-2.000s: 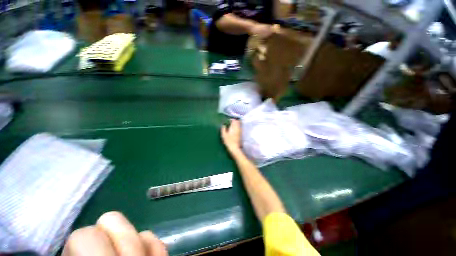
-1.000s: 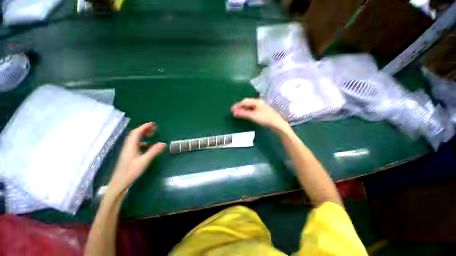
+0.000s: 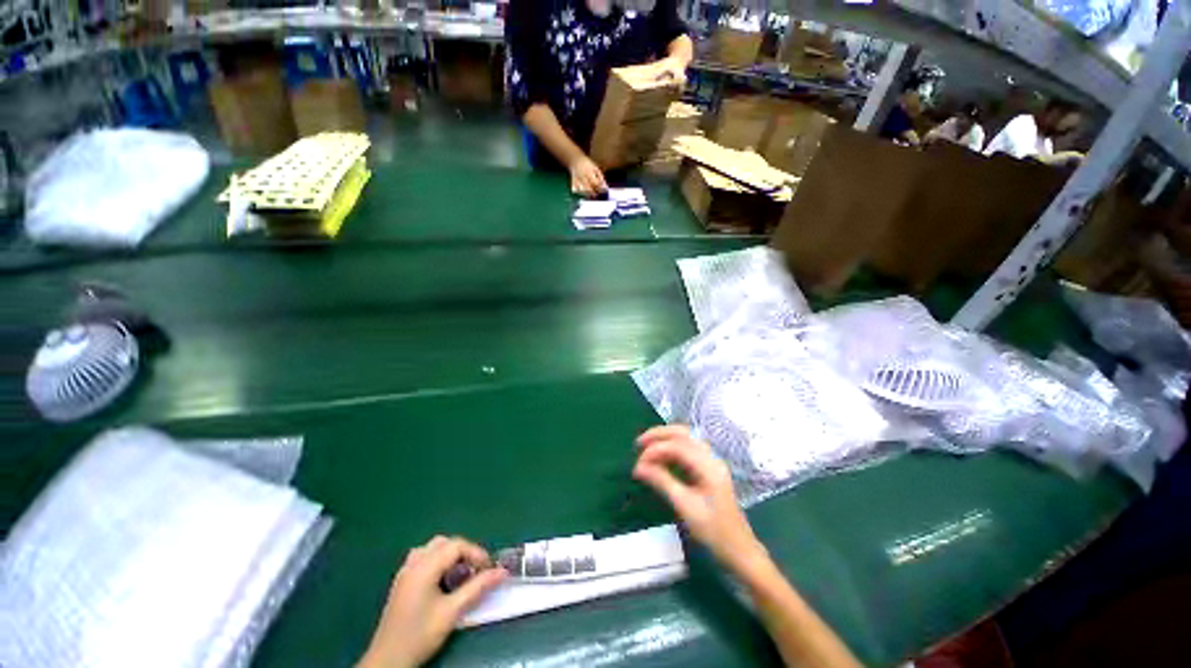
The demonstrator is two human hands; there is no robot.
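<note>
A white label strip (image 3: 614,555) with a row of grey-brown squares lies on the green belt in front of me. My left hand (image 3: 438,587) is at the strip's left end, its thumb and fingers closed on that end and hiding it. My right hand (image 3: 692,483) is raised just above and beyond the strip's right end. Its fingers are curled and apart, and no thing shows in it. A stack of empty bubble bags (image 3: 144,555) lies at the left.
Bagged fans (image 3: 771,411) are heaped at the right. A white fan (image 3: 82,371) is at the far left. Across the belt (image 3: 392,326) are a yellow and cream perforated stack (image 3: 301,183), a white bag (image 3: 115,183), small cards (image 3: 610,208) and a person handling a carton (image 3: 636,115).
The view has tilted up, bringing the person across into view. My left hand has closed on the strip's left end. My right hand stays raised near the bagged fans. A fan shows more fully at left.
</note>
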